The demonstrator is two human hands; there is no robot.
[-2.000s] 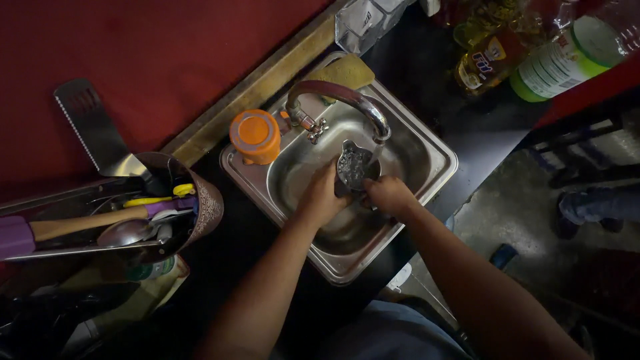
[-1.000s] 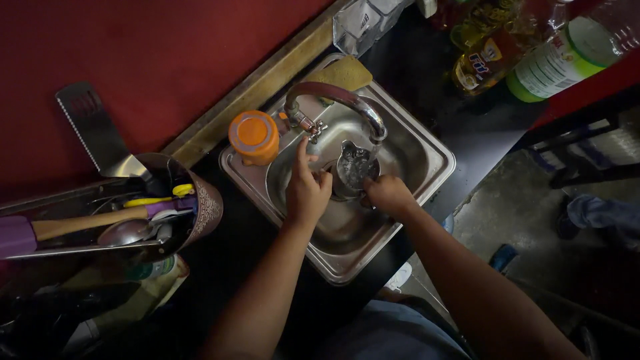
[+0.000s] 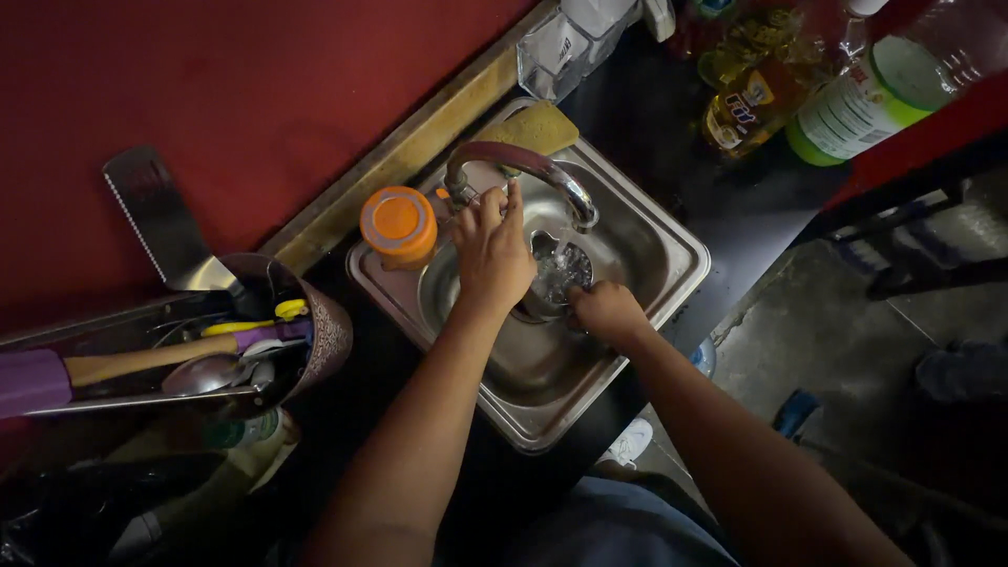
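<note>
Under the curved chrome faucet (image 3: 543, 161), a small metal pitcher (image 3: 551, 295) with a spout is held inside the stainless steel sink (image 3: 543, 378). Water runs into it and its surface ripples. My right hand (image 3: 610, 313) grips the pitcher at its lower right side. My left hand (image 3: 492, 252) reaches up to the faucet's base, fingers spread over the tap handle, which they largely hide; whether they press or turn it I cannot tell. An orange container (image 3: 398, 227) stands on the sink's left corner, and a yellow sponge or cloth (image 3: 539, 128) lies on the back corner.
To the left a patterned utensil holder (image 3: 327, 339) contains a slotted metal spatula (image 3: 161, 224), a metal spoon (image 3: 206, 374) and other utensils. Several bottles, among them an amber bottle (image 3: 744, 110) and a green-and-white labelled bottle (image 3: 866, 102), stand at the back right. A clear faceted container (image 3: 563, 51) is behind the sink.
My left hand has left the pitcher's side and moved up to the tap handle. The right hand keeps hold of the pitcher under the faucet.
</note>
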